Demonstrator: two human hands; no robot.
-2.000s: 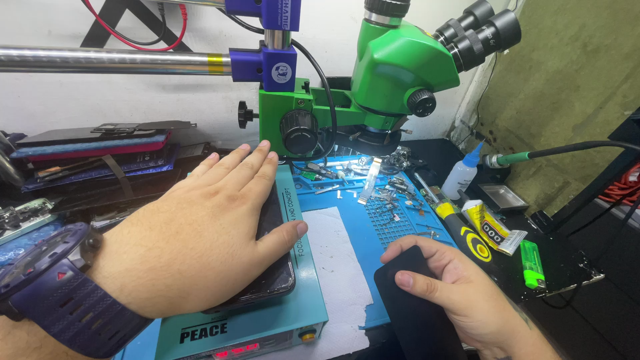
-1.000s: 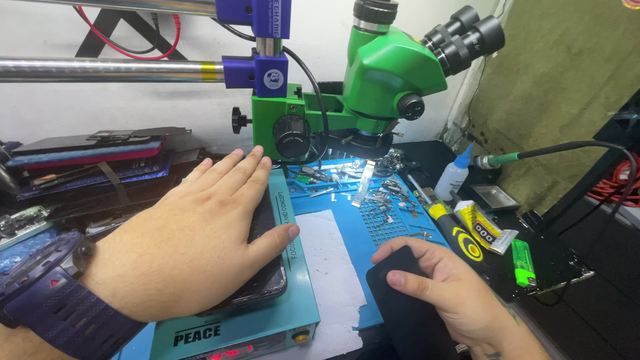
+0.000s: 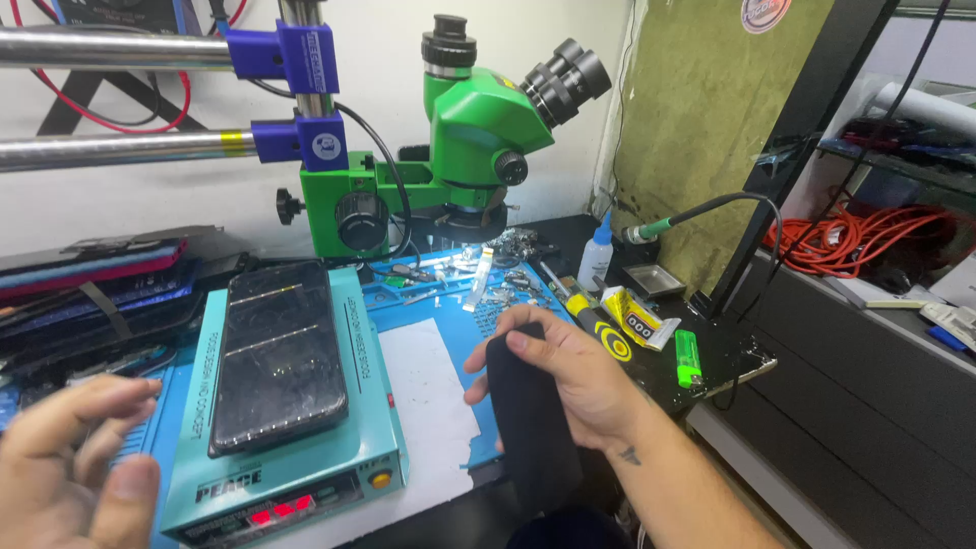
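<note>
A smartphone lies with its glossy dark face up on a teal heating plate station, whose front shows a lit red display. My left hand is off the phone at the lower left, fingers apart and a little blurred, holding nothing. In my right hand is a flat black rectangular object, gripped between thumb and fingers to the right of the station; its lower end fades into dark surroundings. A white paper sheet lies between the station and that hand, over a blue work mat.
Behind stands a green stereo microscope on a metal-armed stand. Small parts and a flex cable lie on the mat. To the right are a dropper bottle, a yellow-black tool, a yellow tube and a green lighter. Stacked phone parts stand left.
My left hand, earlier flat on the phone, has lifted off and moved to the lower left, so the phone shows. My right hand still holds the black object. The view has shifted right.
</note>
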